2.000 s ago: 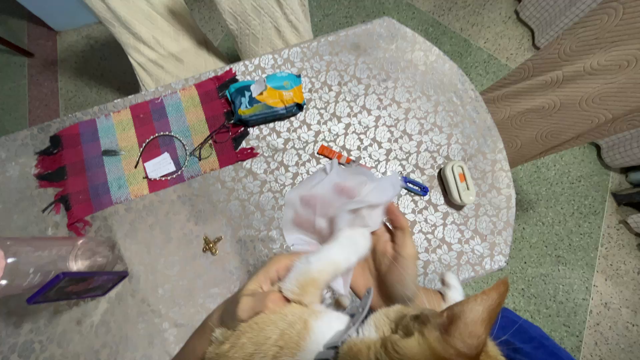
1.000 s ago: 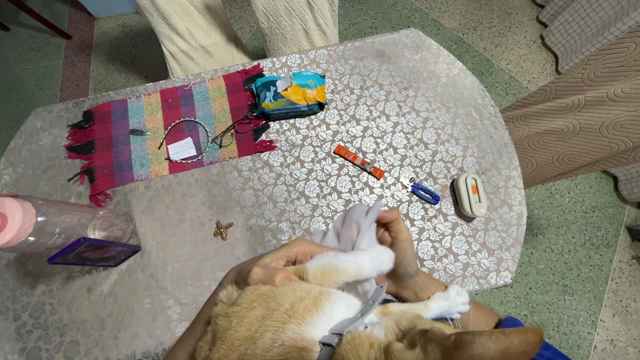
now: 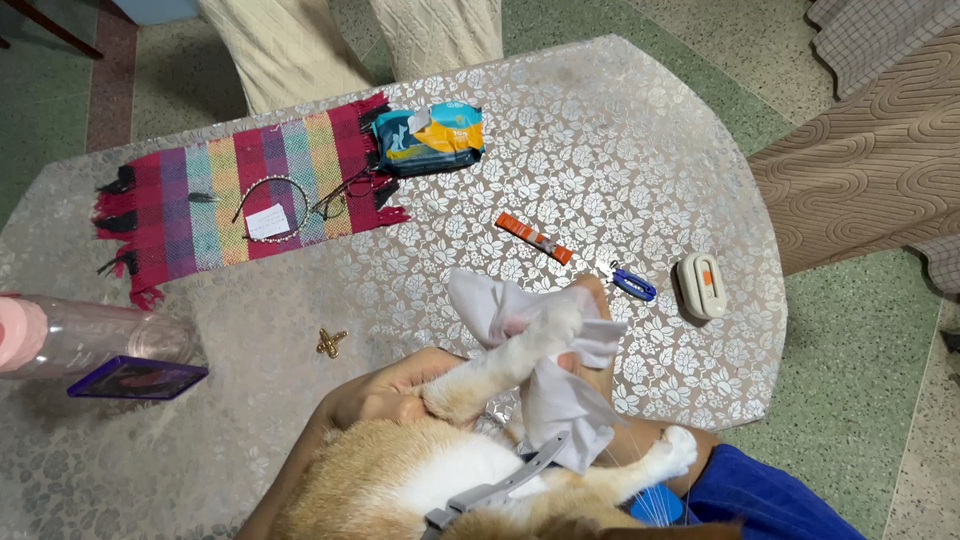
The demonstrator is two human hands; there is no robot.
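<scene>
An orange and white cat (image 3: 390,465) with a grey collar (image 3: 487,491) lies across my forearms at the bottom. One of its front legs stretches out over a white wipe (image 3: 577,409). My left hand (image 3: 397,390) is closed around the upper part of that leg. My right hand (image 3: 589,360) holds the crumpled wipe against the paw, its fingers partly hidden beneath the cloth. The cat's other front paw (image 3: 675,450) rests over my right forearm.
Past my hands lie an orange sachet (image 3: 534,238), blue nail clippers (image 3: 634,285) and a cream oval device (image 3: 702,286). A wipes pack (image 3: 431,142) touches a striped woven mat (image 3: 202,217) bearing glasses and a headband. Left are a bottle (image 3: 97,337), a purple-edged phone (image 3: 139,379) and a gold clip (image 3: 331,343).
The wipe, bunched in my right hand a second ago, is now spread around the cat's paw. The orange sachet and clippers lie where they were.
</scene>
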